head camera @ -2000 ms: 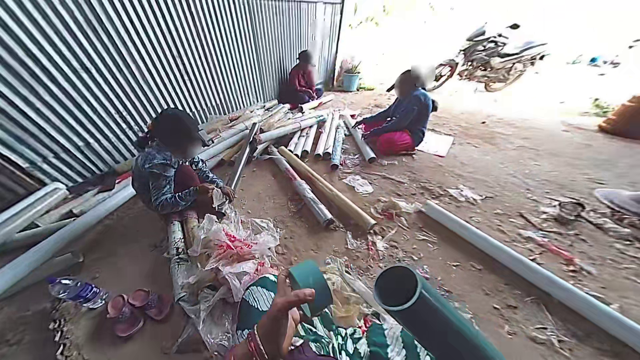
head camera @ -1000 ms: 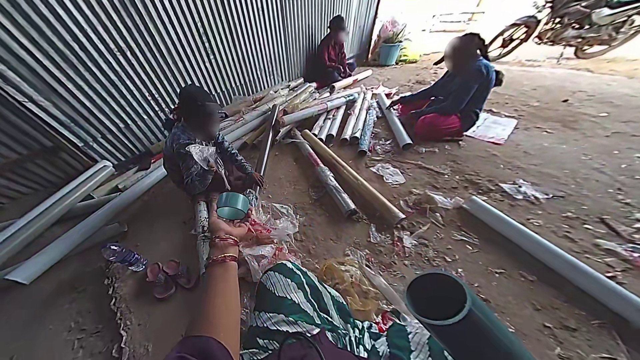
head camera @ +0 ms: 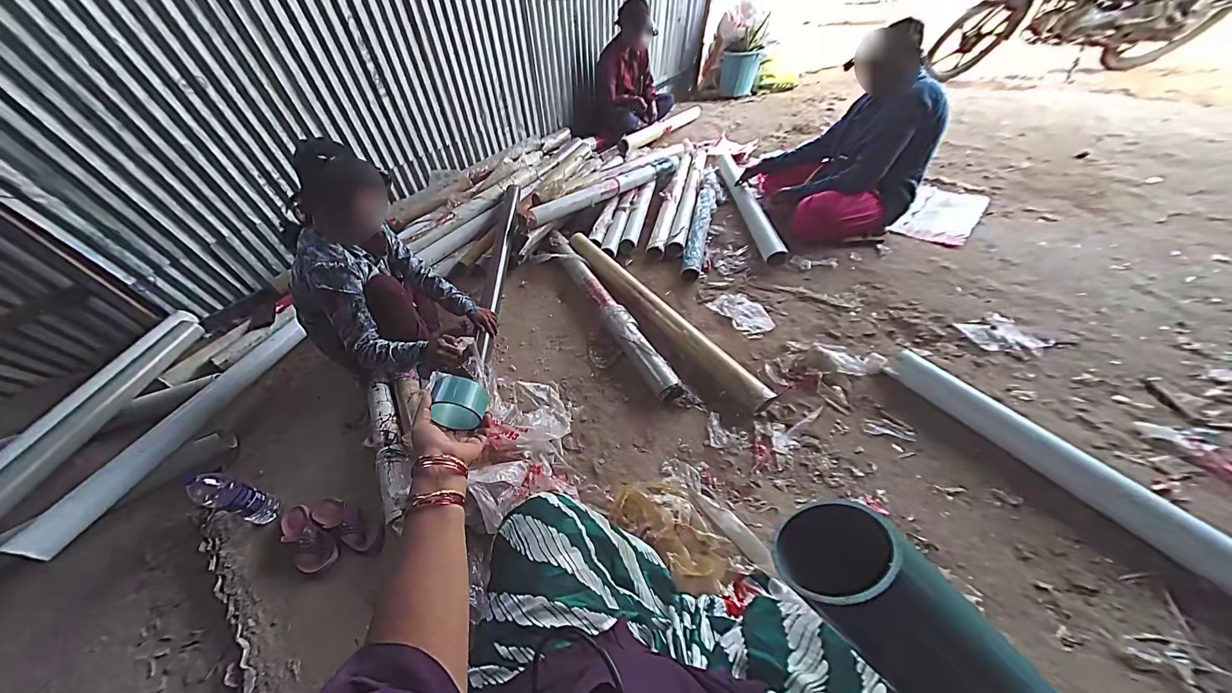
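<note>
My left hand, with red bangles at the wrist, reaches forward and holds a short green plastic ring. The ring looks like a cut piece of pipe or a roll; which cannot be told. Just beyond it, the hands of a seated person are near a long grey bar and crumpled clear plastic. A wide dark green pipe points up from the lower right, beside my patterned green and white cloth. My right hand is out of the frame.
Plastic-wrapped pipes are heaped along the corrugated metal wall. A long grey pipe lies at the right. A bottle and sandals are at the left. Another person sits beyond, one more near the wall.
My left hand has moved forward and left with the green ring, from above my lap toward the seated person at the left. The view has shifted.
</note>
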